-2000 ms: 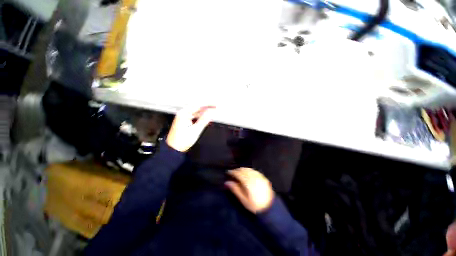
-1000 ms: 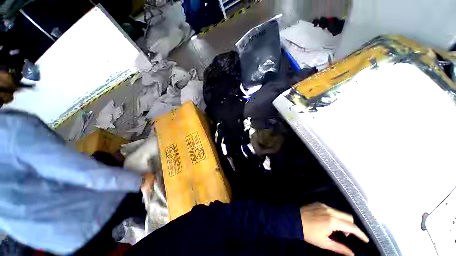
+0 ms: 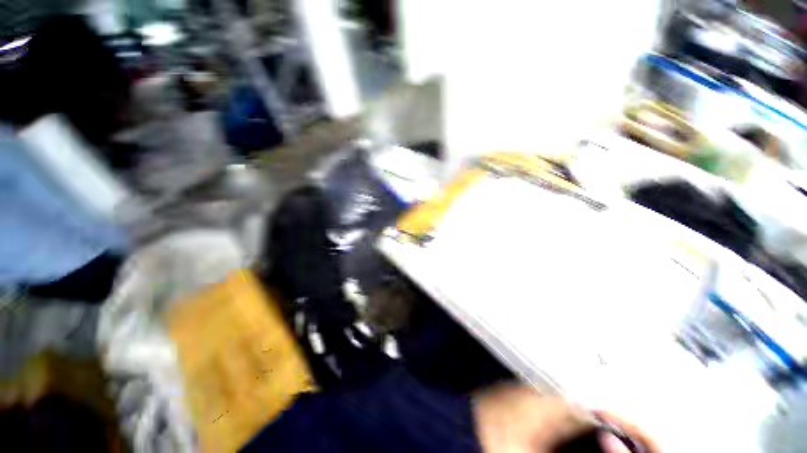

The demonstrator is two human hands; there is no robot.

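Note:
The frame is blurred. My left hand (image 3: 540, 423) is at the bottom, at the front edge of the white machine table (image 3: 495, 265), cut off by the lower edge of the picture. A small dark thing shows at its fingertips; I cannot tell what it is or whether it is held. My right hand is not in view. Part of the sewing machine with a blue stripe (image 3: 757, 332) shows at the right.
A yellow-brown box (image 3: 234, 354) stands left of the table, beside a pale bag (image 3: 133, 380). Black bundles and bags (image 3: 301, 257) lie between box and table. Dark material (image 3: 695, 208) lies behind the table. A person in light blue (image 3: 53, 212) is at the far left.
The view has swung back toward the right, so more table and the machine show. The person in light blue is now farther left. My left hand remains at the table edge.

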